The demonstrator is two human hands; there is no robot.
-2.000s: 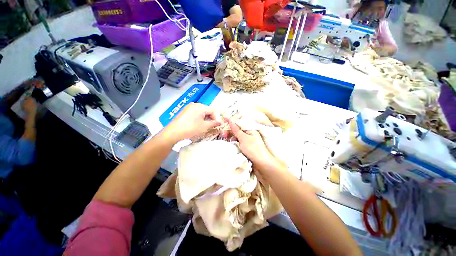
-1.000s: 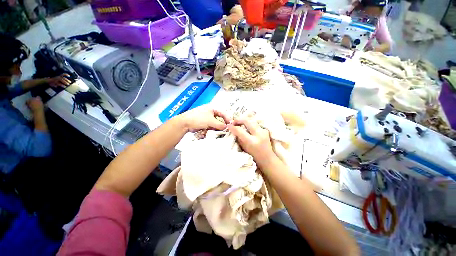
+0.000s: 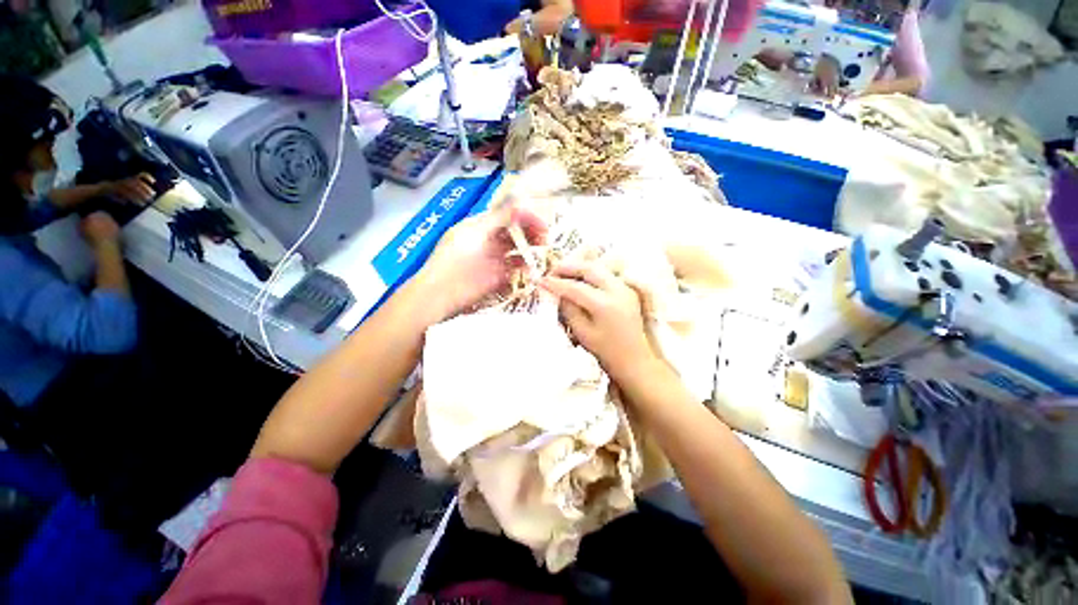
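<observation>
A cream garment piece (image 3: pixel 508 378) hangs in wide folds over the table's front edge towards my lap. My left hand (image 3: pixel 479 260) and my right hand (image 3: pixel 597 310) meet at its upper end and grip a gathered, frayed-looking part between them. A thin pale strip stands up at my left fingers. The exact finger grip is partly hidden by cloth. More cream cloth (image 3: pixel 686 284) lies on the table behind and right of my right hand.
A ruffled tan bundle (image 3: pixel 579 142) lies at the back. The white sewing machine head (image 3: pixel 934 313) is at right, with red and orange scissors (image 3: pixel 902 485) and lavender strips (image 3: pixel 969 496) near it. A grey machine (image 3: pixel 260 166) and a person in blue (image 3: pixel 59 296) are at left.
My left hand has turned and lifted a little, and more of the frayed part and a thin strip now show between my hands. The view has shifted slightly.
</observation>
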